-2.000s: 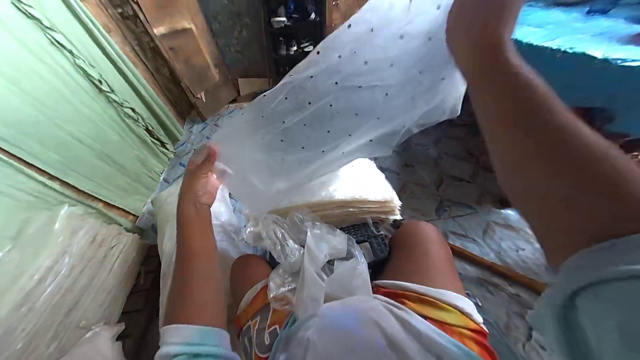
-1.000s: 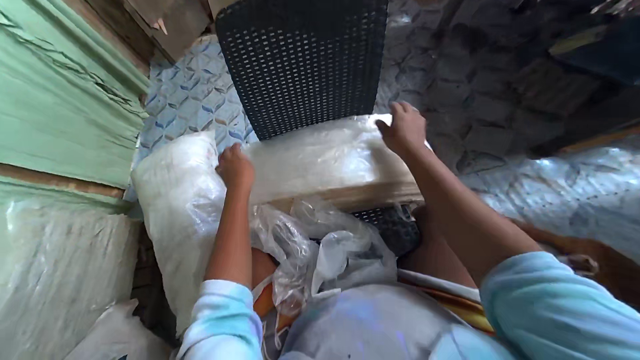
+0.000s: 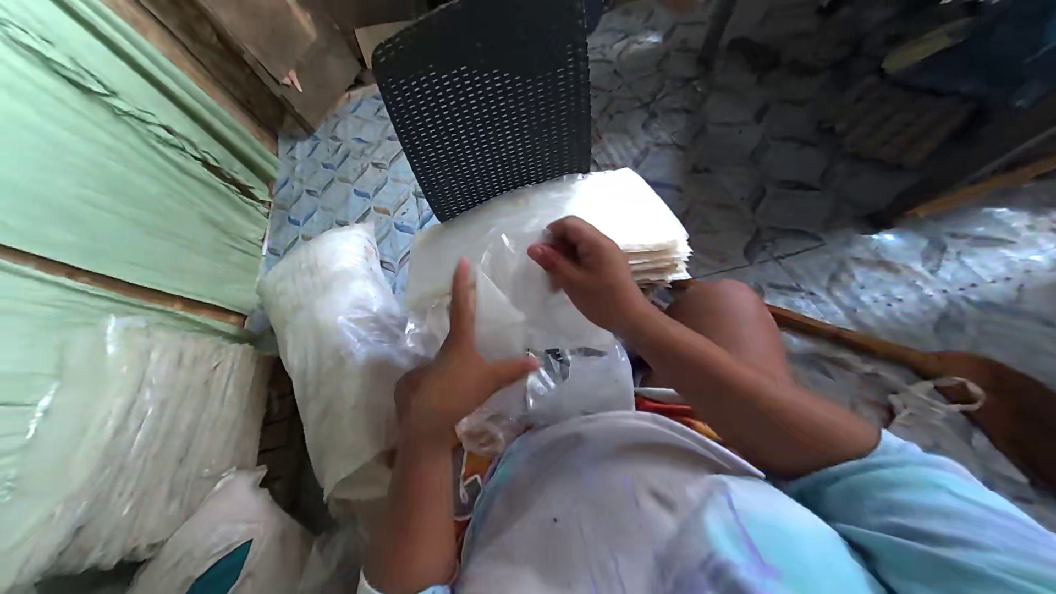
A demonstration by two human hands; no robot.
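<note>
A stack of white sheets lies across a black perforated plastic chair in front of my lap. Over its near side hangs a clear plastic bag or film. My right hand pinches the film between thumb and curled fingers, above the stack. My left hand is spread, thumb and index finger apart, at the film's left part; whether it holds any of it is unclear. Left of the chair stands a filled, plastic-wrapped white bundle. Crumpled clear plastic lies on my lap.
Plastic-wrapped stacks stand at the lower left beside a green cloth wall covering, with a white sack near them. Patterned floor covering surrounds the chair. A wooden strip runs right of my knee.
Two seconds ago my hands held a dotted translucent sheet spread in the air; one second ago both rested at the ends of the stack. Now they are closer together over the film.
</note>
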